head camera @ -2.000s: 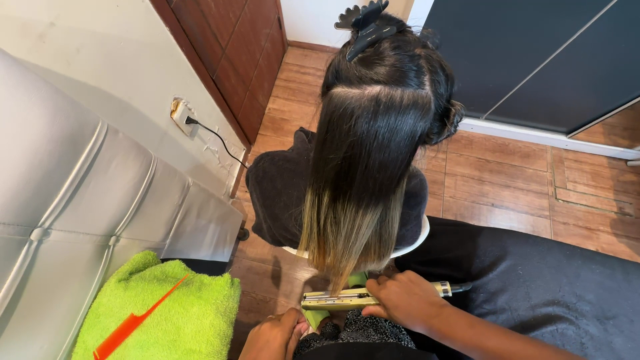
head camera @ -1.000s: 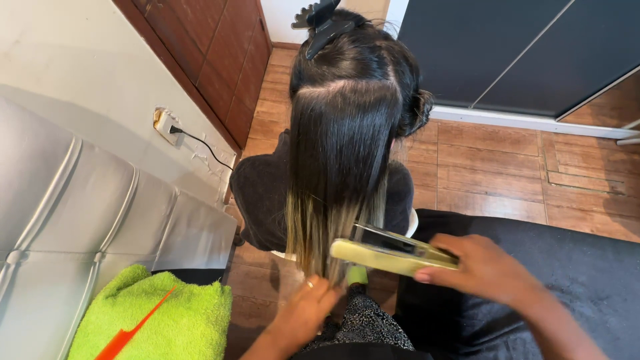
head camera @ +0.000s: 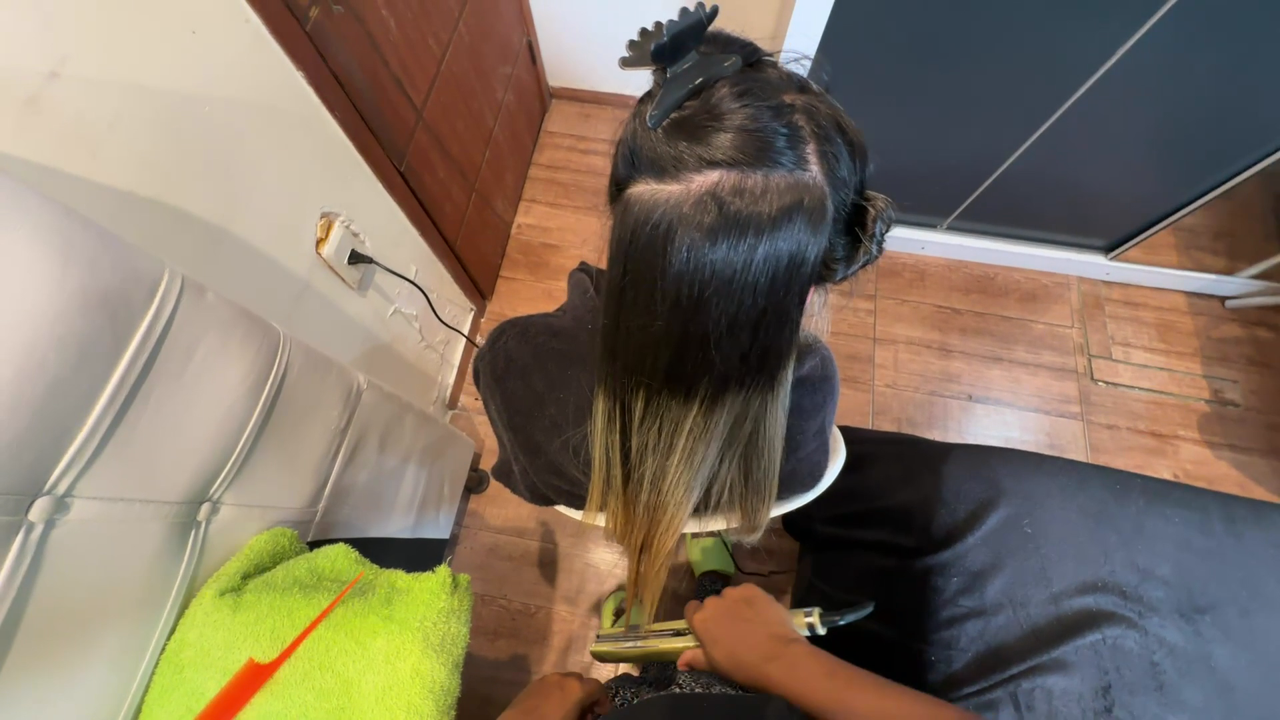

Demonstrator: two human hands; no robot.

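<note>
A gold hair straightener (head camera: 640, 645) lies across the tips of a long section of hair (head camera: 700, 400), dark above and blond below. My right hand (head camera: 745, 632) is closed around it near its corded end. Just left of the straightener, my left hand (head camera: 562, 695) is low at the frame's bottom edge; its fingers are partly cut off, and I cannot tell whether it holds anything. The seated person has a dark towel (head camera: 540, 400) around the shoulders. Black claw clip (head camera: 685, 60) holds the upper hair, which is parted across the back.
On the left, a red tail comb (head camera: 285, 650) rests on a lime green towel (head camera: 400, 640) beside a grey padded headboard (head camera: 230, 400). A black-covered surface (head camera: 1050, 560) is at the right. A plug with a cord (head camera: 355, 257) sits in the wall socket.
A second ago the straightener was higher, beside the blond lengths, with my left hand at the hair. Both hands have since moved down, and the straightener is now at the tips.
</note>
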